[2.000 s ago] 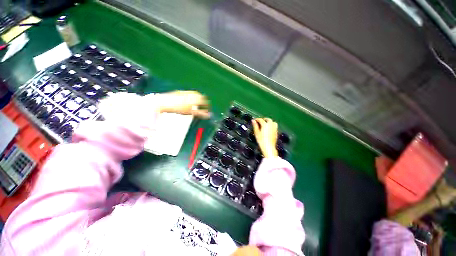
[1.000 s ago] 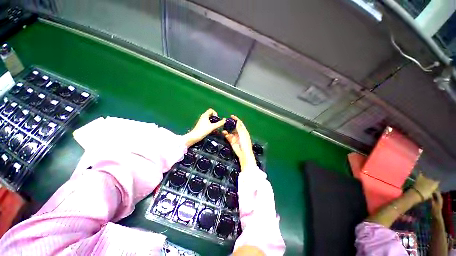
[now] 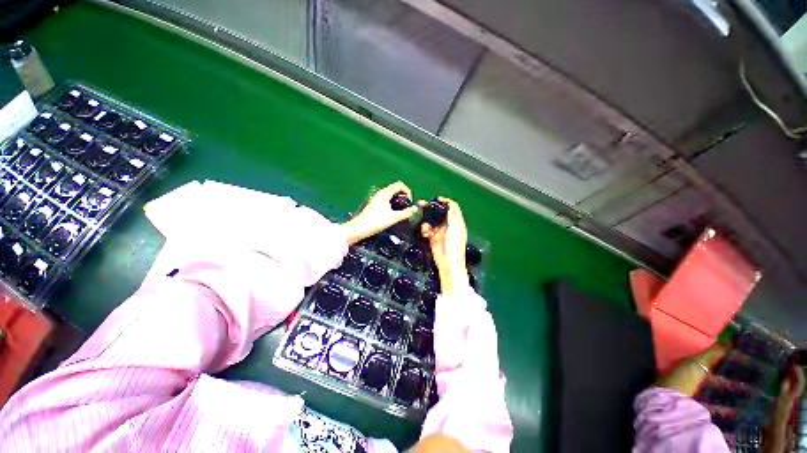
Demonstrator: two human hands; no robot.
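Observation:
My left hand (image 3: 386, 215) holds a small round black unit (image 3: 401, 201) between its fingers. My right hand (image 3: 448, 237) holds a second round black unit (image 3: 434, 212) close beside the first. Both hands are above the far edge of a clear blister tray (image 3: 347, 384) with rows of round black units. Two units in its near left corner look lighter with reflections. My right forearm covers part of the tray's right side.
Filled clear trays (image 3: 124, 189) lie at left, beside a small bottle (image 3: 31, 71) and white paper (image 3: 17, 116). A black pad (image 3: 600, 372) lies at right. Beyond it are a red-orange case (image 3: 705, 287) and another person's hands (image 3: 693, 372). A grey panel wall runs behind the bench.
Since two seconds ago, my left hand has come from the paper to beside my right hand, which has left the tray. Each now holds a unit. The neighbour's hands have moved lower.

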